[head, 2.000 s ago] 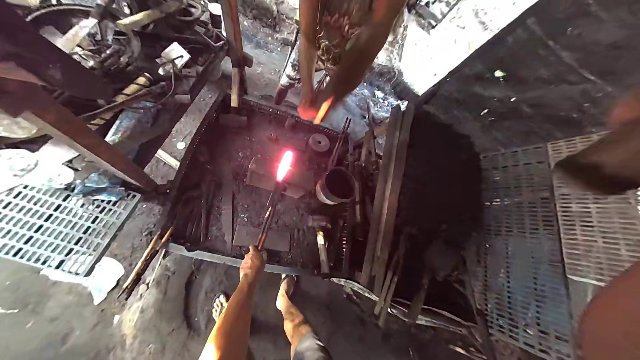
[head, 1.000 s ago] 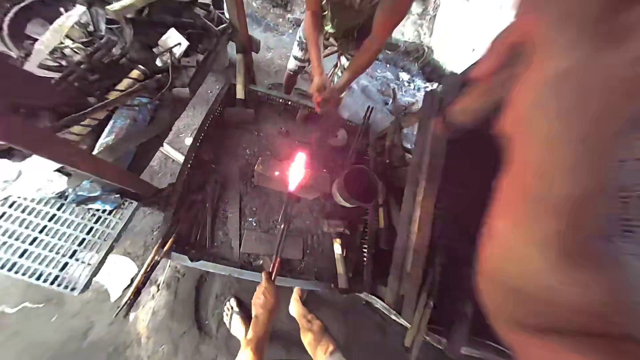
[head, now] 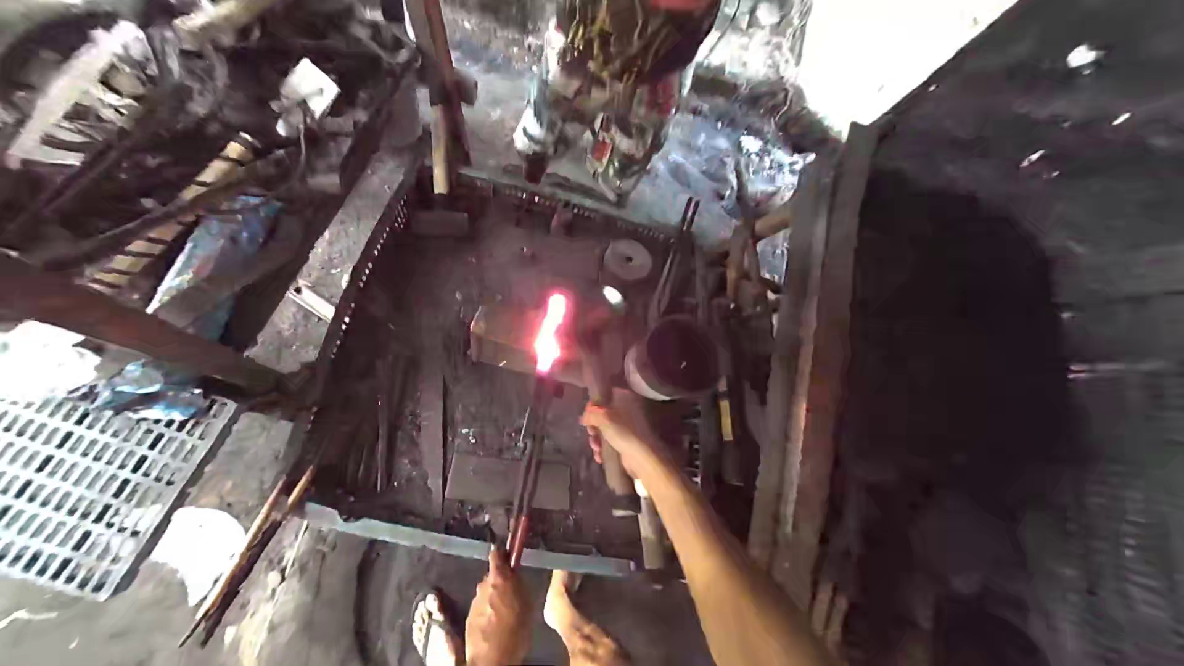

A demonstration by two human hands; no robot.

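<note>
My left hand (head: 498,601) grips the red handles of long metal tongs (head: 527,481) at the near edge of the work tray. At the tongs' far end a glowing hot metal piece (head: 551,333) lies on a block-shaped anvil (head: 499,340). My right hand (head: 618,435) is closed around the wooden handle of a hammer (head: 606,462), whose blurred head is just right of the glowing metal. A round metal container (head: 675,359) stands right of the hammer. Beyond the anvil is a round disc (head: 627,260) with a central hole.
A low metal rim (head: 398,532) borders the tray in front of my feet. Another hammer (head: 440,185) rests at the far left corner. A person (head: 620,83) is beyond the tray. Wooden beams (head: 814,370) run along the right; a plastic grate (head: 102,490) lies at left.
My right arm, raised in the foreground at the right a second ago, has come down to the anvil with the hammer. The other person's hands and forearms have left the view.
</note>
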